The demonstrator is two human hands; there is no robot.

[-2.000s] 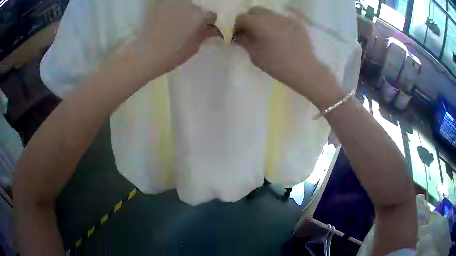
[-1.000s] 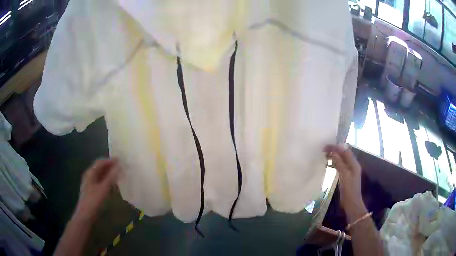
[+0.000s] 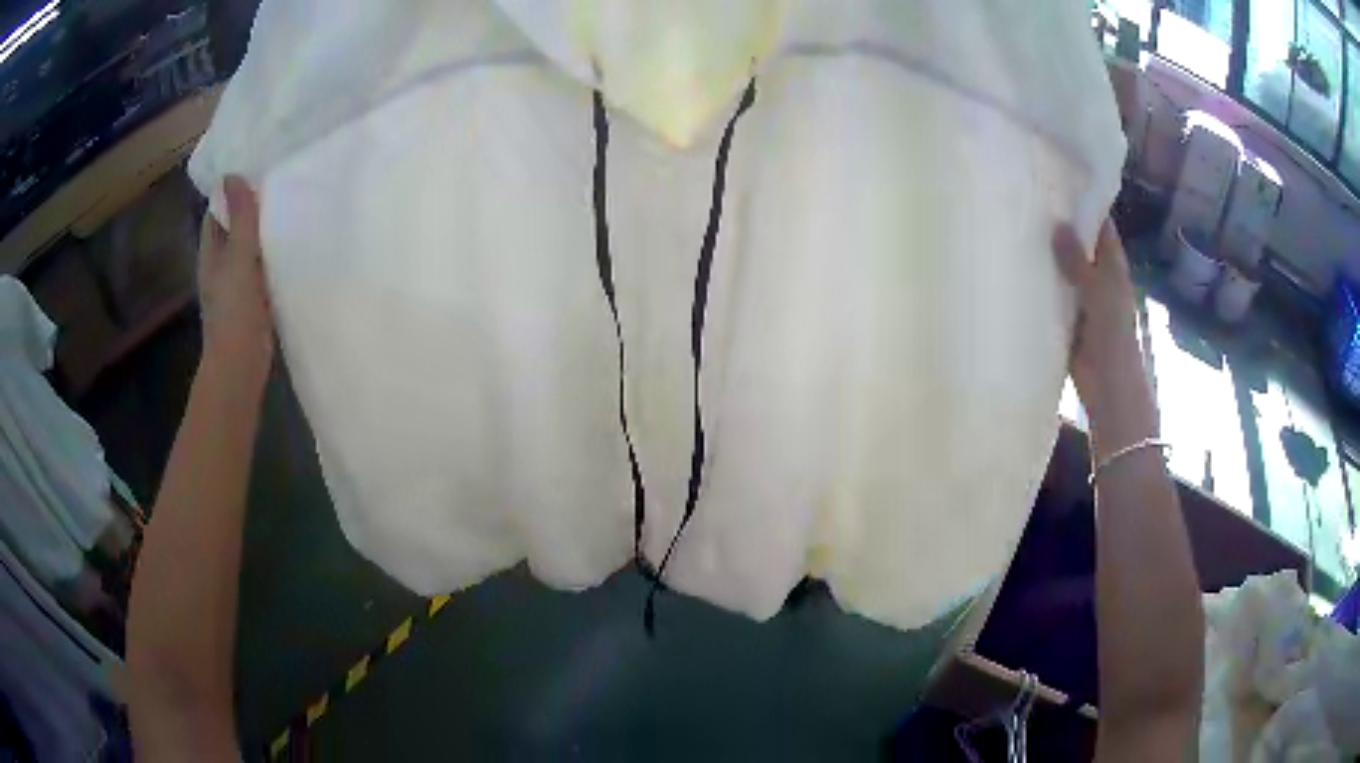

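A cream top point(image 3: 448, 328) hangs spread out in front of me, with grey seam lines across its upper part. Two black drawstrings point(image 3: 701, 298) hang from its neck, and their lower ends cross at the hem. My left hand point(image 3: 239, 268) holds the left side edge below the sleeve, fingers partly behind the cloth. My right hand point(image 3: 1093, 291) holds the right side edge at about the same height, with the thumb on the front. The top's upper end is cut off by the picture's edge.
A crumpled cream garment pile point(image 3: 1280, 671) lies at the lower right, near a clothes hanger point(image 3: 1019, 713). More pale garments point(image 3: 52, 492) hang at the left. A yellow-black floor stripe point(image 3: 358, 674) runs below. Pale bins point(image 3: 1198, 266) and windows are at the right.
Both hands have moved up from the lower sides and now hold the side edges under the sleeves. The top is spread wider, and the drawstring ends have swung together and crossed.
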